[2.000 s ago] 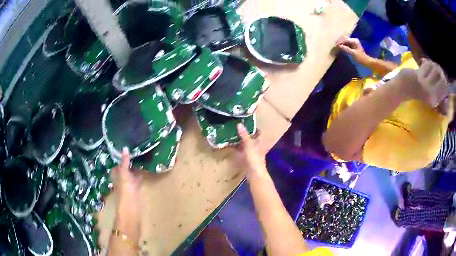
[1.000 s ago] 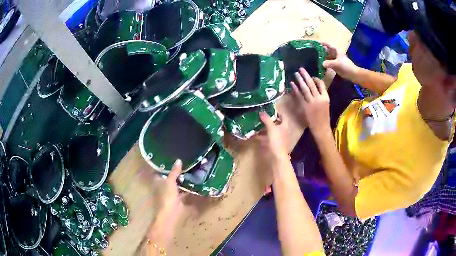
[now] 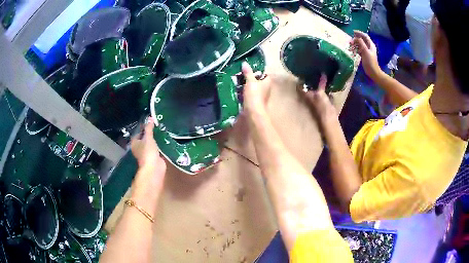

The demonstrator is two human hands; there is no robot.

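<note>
A rounded sewn piece (image 3: 187, 105) with a dark centre, green band and pale edge lies in front of me on top of another green piece (image 3: 190, 153). My left hand (image 3: 147, 144) is at the left edge of these two pieces, its fingers against the lower one. My right hand (image 3: 252, 85) is at the right end, its thumb up beside the green band and its fingers partly hidden. More pieces overlap just behind, one dark oval (image 3: 199, 51) resting against the top edge of the main piece.
A person in a yellow shirt (image 3: 396, 154) at the right touches another green piece (image 3: 319, 61). The tan board (image 3: 216, 205) has dark specks and a thin dark line. Piled pieces (image 3: 115, 97) lie left and back; a pale post (image 3: 56, 108) crosses the left side. A blue crate (image 3: 393, 246) stands lower right.
Both my hands and the pieces between them have moved up the board, towards the pile. The other person's piece now lies apart from my stack. The view has shifted.
</note>
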